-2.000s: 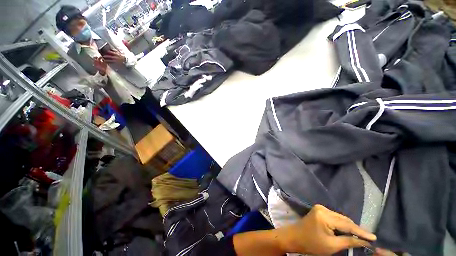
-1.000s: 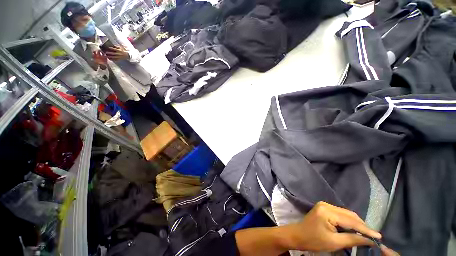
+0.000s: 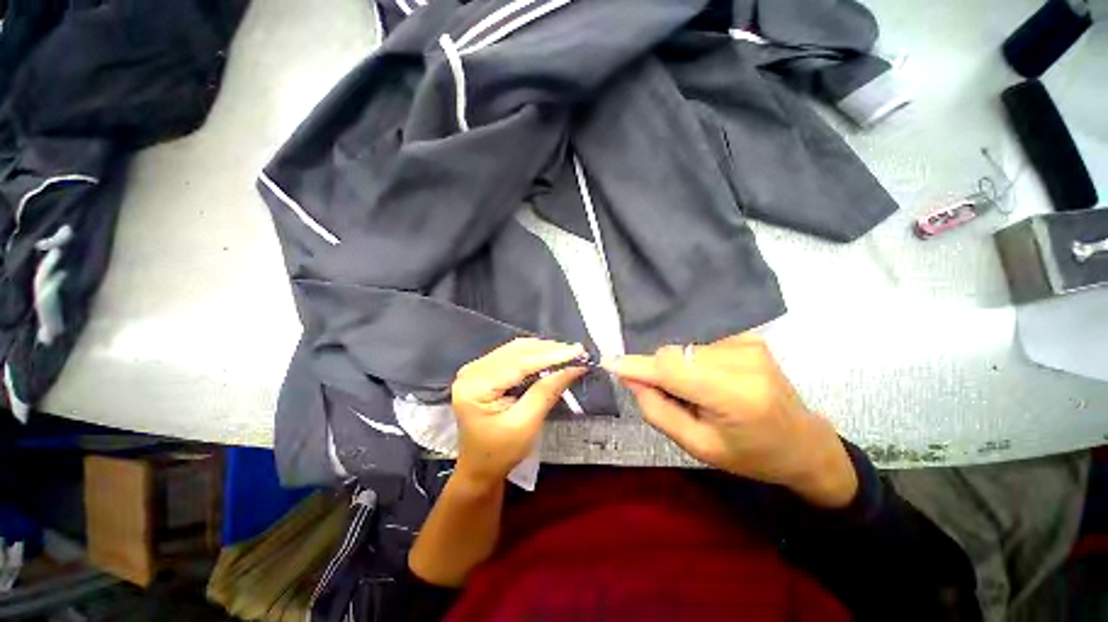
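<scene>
A dark grey jacket (image 3: 486, 207) with white piping lies across the table in front of me. My left hand (image 3: 516, 395) pinches a small folded bit of its edge between thumb and fingers, near the table's front edge. My right hand (image 3: 723, 407), with a ring on one finger, has its thumb and fingertip pressed together, touching the same spot from the right. Any needle or thread at the fingertips is too small to make out. A pale pocket bag (image 3: 428, 425) shows beside my left hand.
A pink-handled tool (image 3: 948, 218) with a thin dark loop lies at the right. Beyond it are a grey metal box (image 3: 1055, 253) and two black cylinders (image 3: 1049, 146). A dark garment pile (image 3: 73, 219) lies at the left. A wooden stool (image 3: 118, 516) stands below the table (image 3: 911, 292).
The view has swung right and down onto the table. My right hand has come fully into view, at the edge pinched in my left. The person at the far left has left the view.
</scene>
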